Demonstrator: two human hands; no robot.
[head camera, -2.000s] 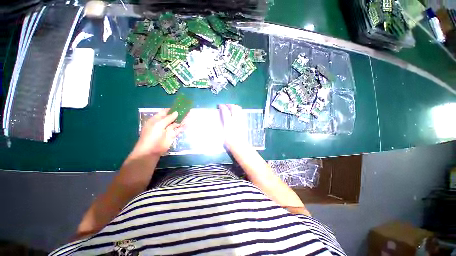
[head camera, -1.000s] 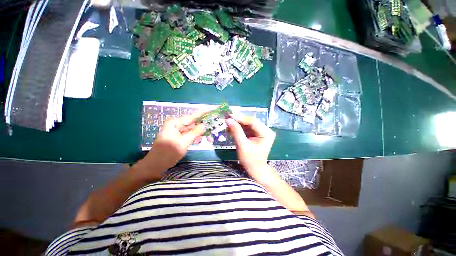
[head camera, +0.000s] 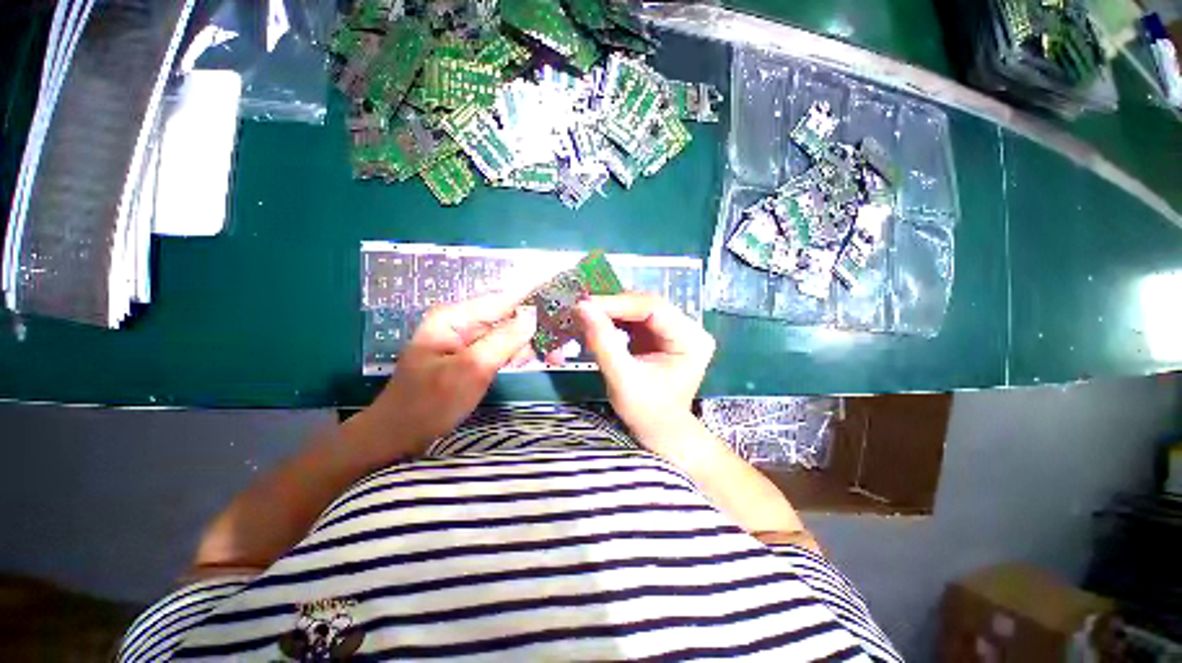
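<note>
A small green circuit board (head camera: 563, 306) with components on its face is held tilted between both hands, above the adhesive sheet. My left hand (head camera: 456, 360) grips its left side with thumb and fingers. My right hand (head camera: 647, 352) has thumb and fingertip on its right side; whether a small piece is at the fingertips cannot be told. The adhesive sheet (head camera: 392, 306), a strip with a grid of rectangles, lies flat under the hands, which hide its middle. Part of it is washed out by glare.
A large heap of green boards (head camera: 447, 101) lies behind the sheet. A smaller heap (head camera: 819, 218) lies on clear plastic (head camera: 910, 292) to the right. Long grey strips (head camera: 88, 168) and a white card (head camera: 197, 156) are left. Stacked trays (head camera: 1040, 52) stand back right. An open carton (head camera: 894, 453) is below the edge.
Two seconds ago my left hand held the board alone, with my right hand at the sheet. Both hands then came together on the board. Since one second ago its tilt has changed slightly.
</note>
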